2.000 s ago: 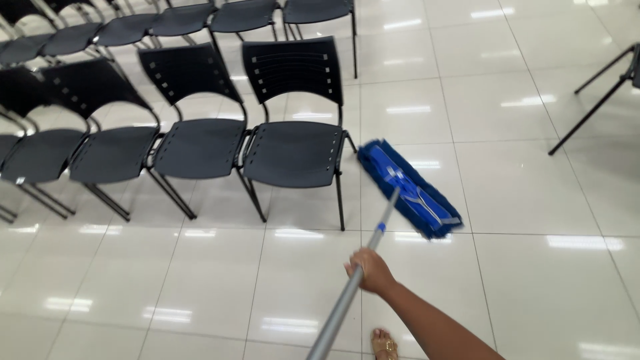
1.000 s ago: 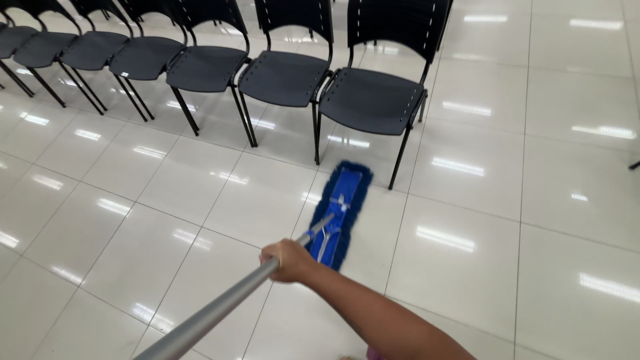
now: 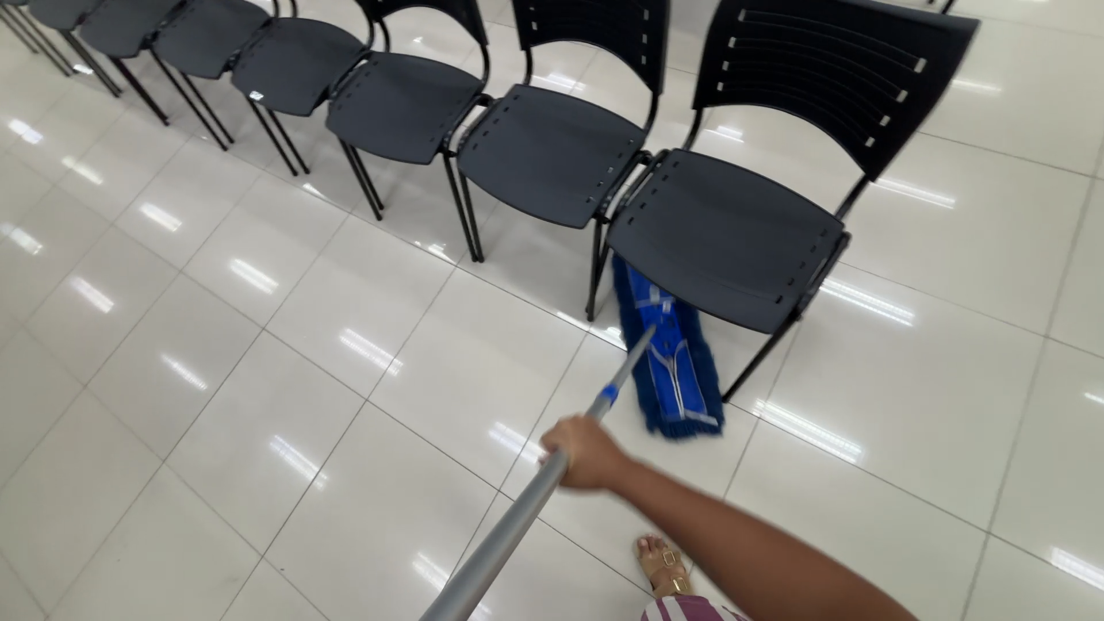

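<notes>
My right hand (image 3: pixel 586 452) is closed around the grey metal handle (image 3: pixel 509 535) of a dust mop, below its blue collar. The blue, fringed mop head (image 3: pixel 671 362) lies flat on the tiled floor, its far end under the seat of the nearest black chair (image 3: pixel 729 233) and its near end out in front. The handle runs down out of view at the bottom edge. My left hand is not in view.
A row of black plastic chairs (image 3: pixel 552 151) with metal legs stretches to the upper left. Glossy pale floor tiles (image 3: pixel 414 345) reflect the ceiling lights. A sandalled foot (image 3: pixel 662 561) stands at the bottom, beside striped cloth.
The mop head, earlier beside the end chair and then in front of it, now reaches under its seat. My right hand has kept hold of the handle. The view has shifted.
</notes>
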